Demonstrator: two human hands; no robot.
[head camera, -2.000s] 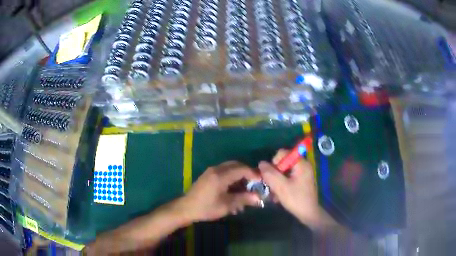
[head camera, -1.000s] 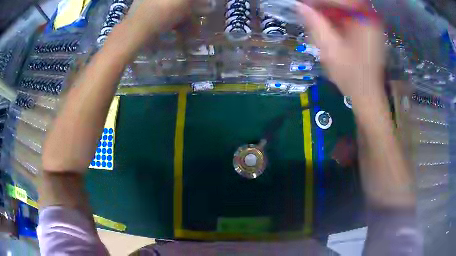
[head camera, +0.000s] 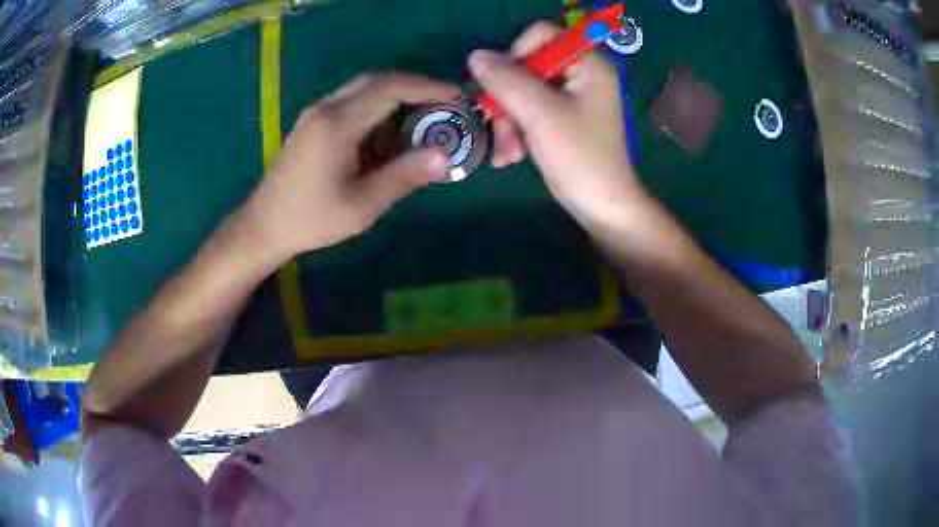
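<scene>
My left hand (head camera: 335, 170) holds a round metal part (head camera: 447, 138) between thumb and fingers over the green mat. The part has a bright silver-white ring and a darker centre facing up. My right hand (head camera: 566, 129) grips a thick bright red pen-type tool (head camera: 554, 60) with a blue dot near its rear end. The tool's lower end is close to the right edge of the part; whether it touches cannot be told. My right fingertips are beside the part.
A sheet with blue dots (head camera: 112, 185) lies at left. Loose discs (head camera: 768, 118) and a reddish-brown square (head camera: 688, 108) lie at right. Plastic trays (head camera: 883, 216) stand at both sides. Yellow tape (head camera: 273, 82) and a green label (head camera: 450, 307) mark the mat.
The view has tilted down towards the wearer. Both hands have come back from the trays behind to the mat; the part that lay on the mat in the middle frame is no longer there.
</scene>
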